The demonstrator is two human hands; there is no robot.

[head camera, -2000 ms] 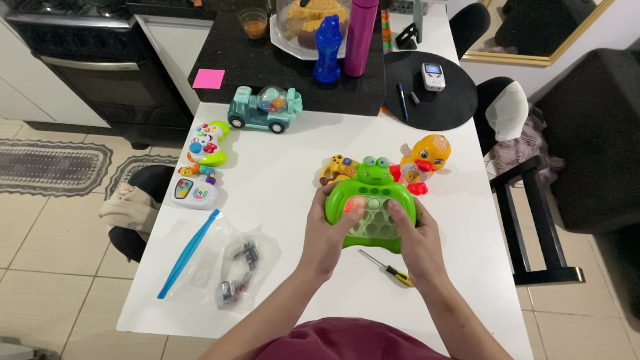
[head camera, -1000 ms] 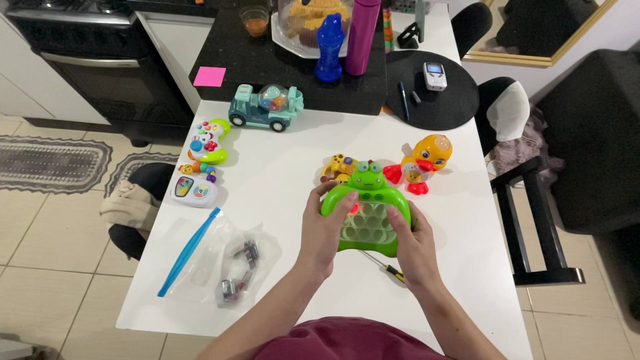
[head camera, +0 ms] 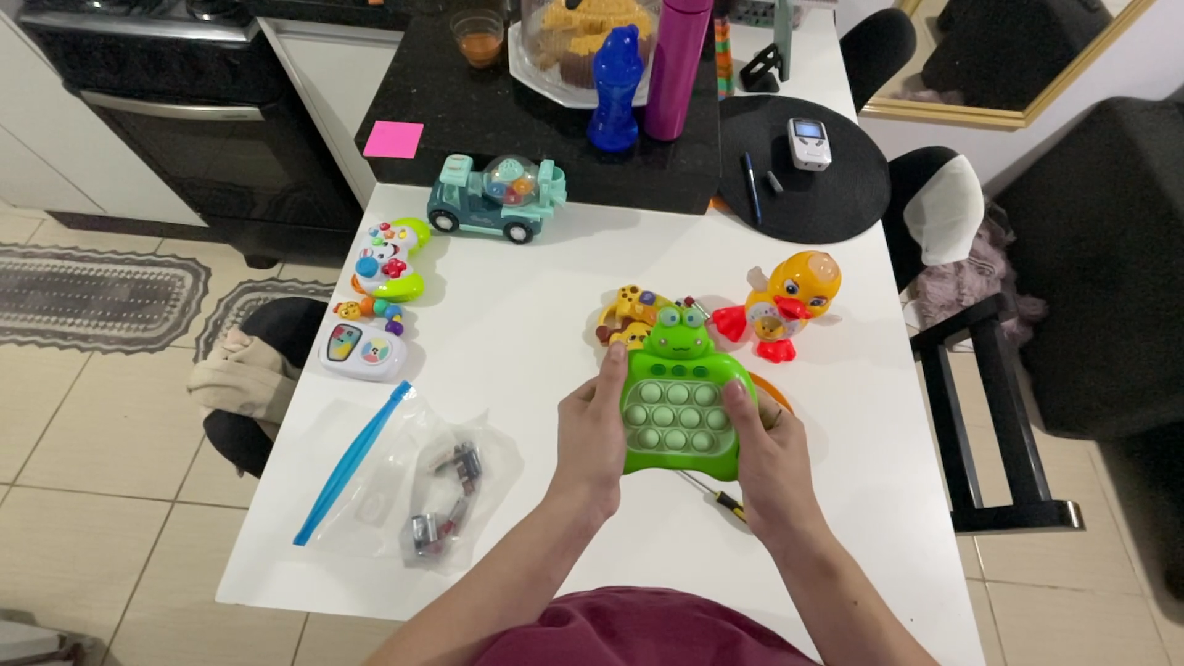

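Both of my hands hold a green frog-shaped electronic pop-it toy (head camera: 680, 398) above the white table, its bubble side up. My left hand (head camera: 592, 435) grips its left edge and my right hand (head camera: 772, 453) its right edge, the thumb on the front. Partly beneath the toy's lower edge lies a screwdriver (head camera: 728, 502) with a yellow and black handle. Just behind the frog's head is a yellow animal-shaped toy (head camera: 632, 310), partly hidden. An orange duck toy (head camera: 795, 301) with red feet lies to the right of it. Part of an orange ring-like edge (head camera: 772, 392) shows behind my right hand.
At the left are a teal toy truck (head camera: 490, 203), a toy game controller (head camera: 393, 259), a white toy (head camera: 363, 351) and a zip bag (head camera: 370, 490) beside a clear bag of batteries (head camera: 449, 499). Bottles (head camera: 617, 92) stand on the black counter; a round black mat (head camera: 846, 199) holds a pen and a white device.
The red-orange glow seen on the toy's bubbles in the earlier frames no longer shows. The toy has moved slightly nearer my body, and more of the yellow animal toy shows.
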